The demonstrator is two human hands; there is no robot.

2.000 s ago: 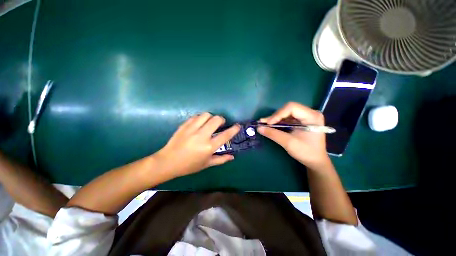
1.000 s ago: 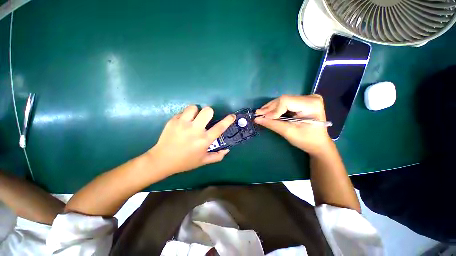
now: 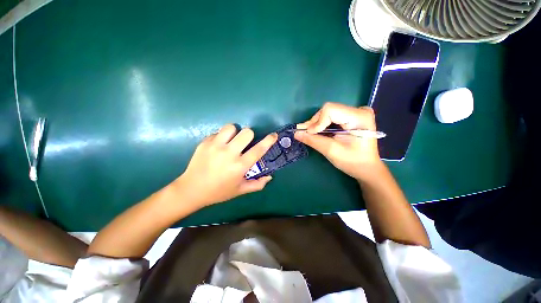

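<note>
A small dark phone unit [image 3: 276,155] lies tilted on the green tabletop, its right end higher. A pale round disc [image 3: 285,142] sits near its right end and a white label patch [image 3: 254,171] shows at its left end. My left hand [image 3: 220,161] holds the unit down, with the index finger across its top and the thumb at its lower edge. My right hand [image 3: 346,142] grips thin silver tweezers [image 3: 356,134] like a pen, at the unit's upper right corner. The tweezer tips are hidden by my fingers or too small to tell.
A glossy black smartphone [image 3: 404,97] lies right of my right hand, with a white rounded case [image 3: 454,105] beside it. A fan [image 3: 462,18] stands at the upper right. Spare tweezers [image 3: 37,148] lie at the left by a pale line. Another person's forearm [image 3: 41,234] is at the lower left.
Since the first frame, the unit has turned so its right end points up more. My right hand has shifted slightly up and left with the tweezers. The whole view has also shifted.
</note>
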